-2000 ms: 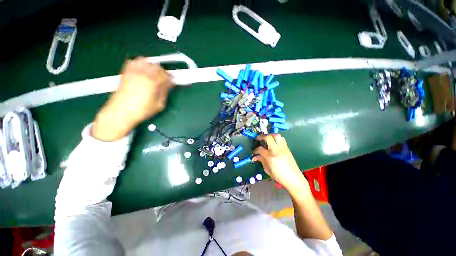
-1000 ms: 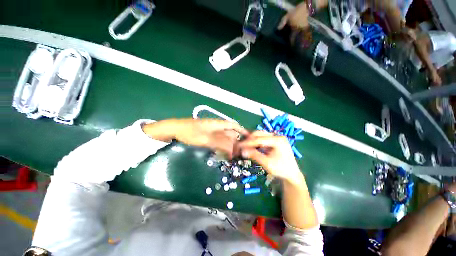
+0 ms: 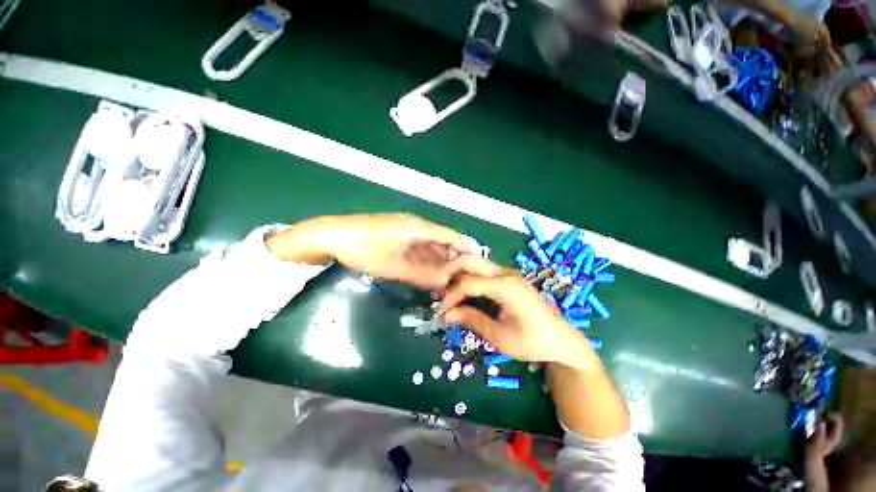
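Observation:
My left hand (image 3: 394, 252) and my right hand (image 3: 509, 312) meet over the bench, fingers touching. A white piece of a loop-shaped housing (image 3: 473, 246) shows just behind my left hand's fingers; the rest is hidden by the hands. I cannot tell which hand holds it. The heap of blue cylinders (image 3: 576, 274) with small metal pieces (image 3: 555, 281) lies right behind my right hand. Small round pale parts (image 3: 454, 370) and a loose blue cylinder (image 3: 502, 382) lie on the green bench in front of the hands.
Overlapping white housings (image 3: 134, 178) lie at the left. A white divider rail (image 3: 327, 152) crosses beyond my hands. The green belt (image 3: 317, 86) carries spaced loops (image 3: 434, 101). At the right are another heap (image 3: 812, 380) and a neighbour's hand (image 3: 824, 437). People work across the line.
Since two seconds ago, my left hand has come from the rail to meet my right hand beside the heap. Since one second ago, the housing's loop has become mostly hidden. The view has also turned.

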